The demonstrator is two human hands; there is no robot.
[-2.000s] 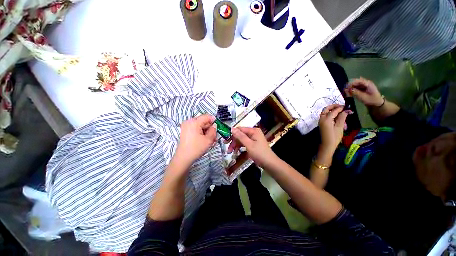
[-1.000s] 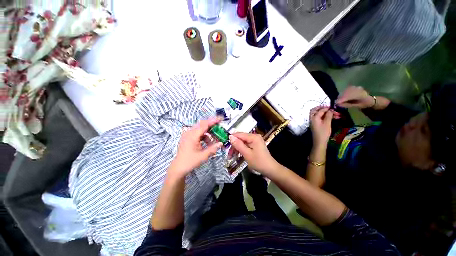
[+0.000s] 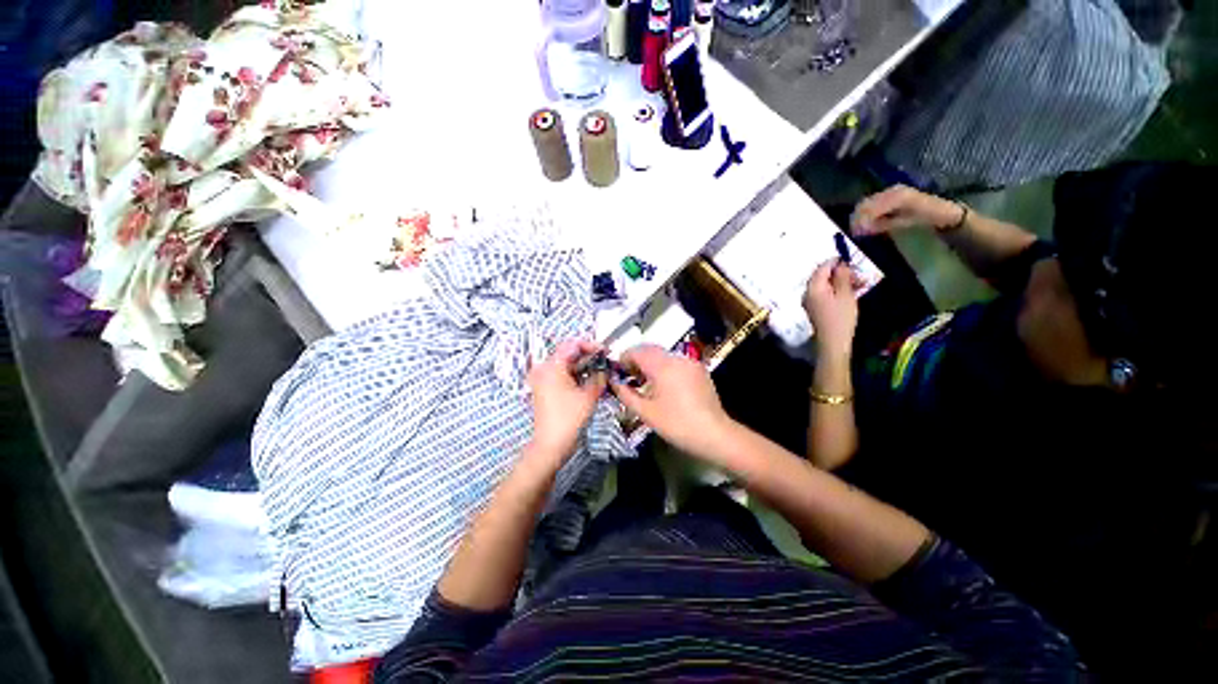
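Note:
My left hand (image 3: 566,388) and my right hand (image 3: 668,394) meet above the table's near edge. Their fingertips pinch a small dark thing (image 3: 604,368) between them; it is too small to tell what it is. A striped garment (image 3: 387,441) is heaped over the table's edge to the left of my hands. A small green packet (image 3: 633,267) lies on the white table beside a small heap of dark pieces (image 3: 606,286).
An open drawer (image 3: 721,297) is right of my hands. A seated person (image 3: 1015,348) works at the right. Two thread cones (image 3: 598,147), a phone (image 3: 688,87) and dark snips (image 3: 729,152) stand or lie farther back. A floral garment (image 3: 200,147) hangs over the far-left edge.
The green packet between my hands is gone from them; a small dark thing is there now. The view has shifted, showing more of the floral garment. The other person's hands have moved apart.

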